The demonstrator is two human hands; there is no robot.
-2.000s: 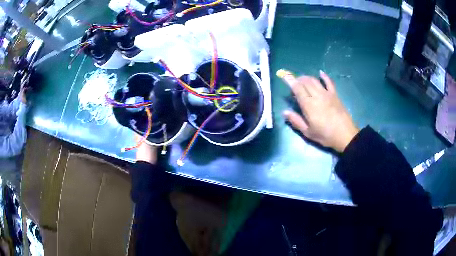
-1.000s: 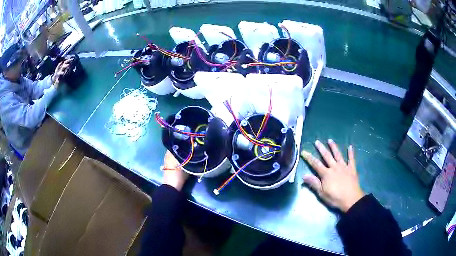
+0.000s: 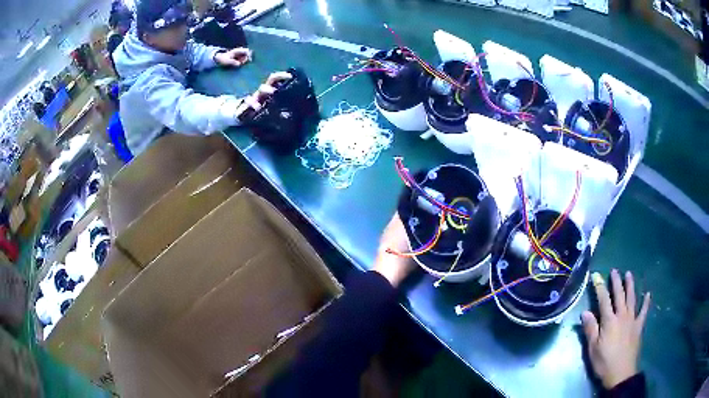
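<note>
Two white-shelled camera housings with black insides stand in the near row. My left hand [image 3: 395,247] is against the left side of the left housing [image 3: 453,215], its fingers mostly hidden behind the shell. The right housing [image 3: 544,268] stands beside it. Red, orange and purple wire leads [image 3: 497,296] with small pale plugs rise and hang from both. White plates [image 3: 505,159] stand behind them. My right hand [image 3: 616,330] lies empty on the bench right of the housings, fingers spread, with a yellow cover on one fingertip.
A back row of similar housings [image 3: 597,132] stands behind. A tangled heap of thin white cord [image 3: 347,145] lies left of them on the green bench [image 3: 342,214]. Open cardboard cartons [image 3: 210,288] stand along the bench's left edge. Another person [image 3: 167,89] handles black parts [image 3: 288,109] farther down.
The view has swung left, bringing the cartons and the other person further in. My left hand stays at the left housing. My right hand stays flat and spread beside the right housing.
</note>
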